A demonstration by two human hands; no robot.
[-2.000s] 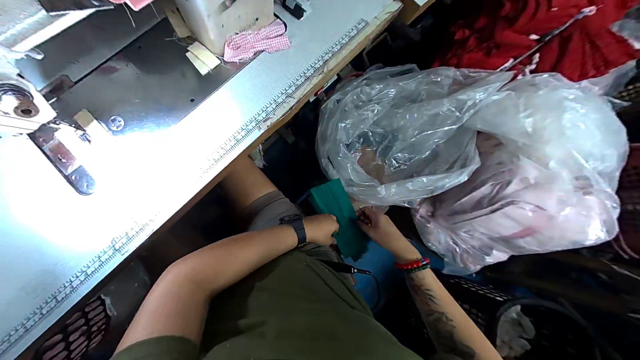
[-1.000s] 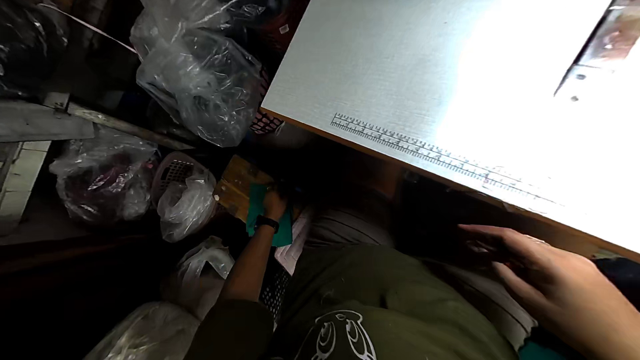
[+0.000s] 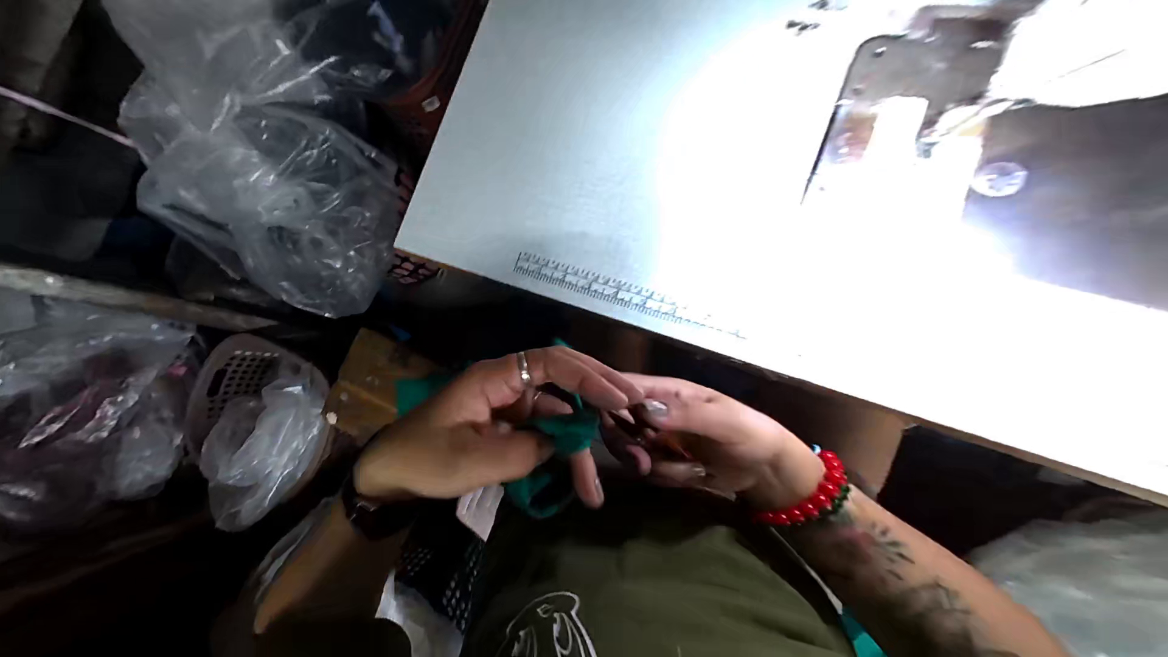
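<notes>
Above the lap, just off the table edge, my left hand (image 3: 474, 424), with a ring and a dark wristwatch, holds a green fabric piece (image 3: 568, 431) between thumb and fingers. Part of the green fabric shows behind that hand. My right hand (image 3: 721, 438), with a red bead bracelet (image 3: 817, 497), is close beside it, fingertips nearly meeting those of the left. Its fingers are curled around a small dark object (image 3: 630, 427), too unclear to name.
A pale sewing table (image 3: 566, 173) with a printed ruler (image 3: 620, 297) lies ahead, with sewing machine parts (image 3: 894, 91) at upper right. Clear plastic bags (image 3: 274, 192) and a plastic basket (image 3: 239, 374) are at left, near a wooden board (image 3: 365, 383).
My left hand has come from the left, by the wooden board, to above the lap with green fabric. My right hand has moved in beside it. The view swung strongly since the first frame.
</notes>
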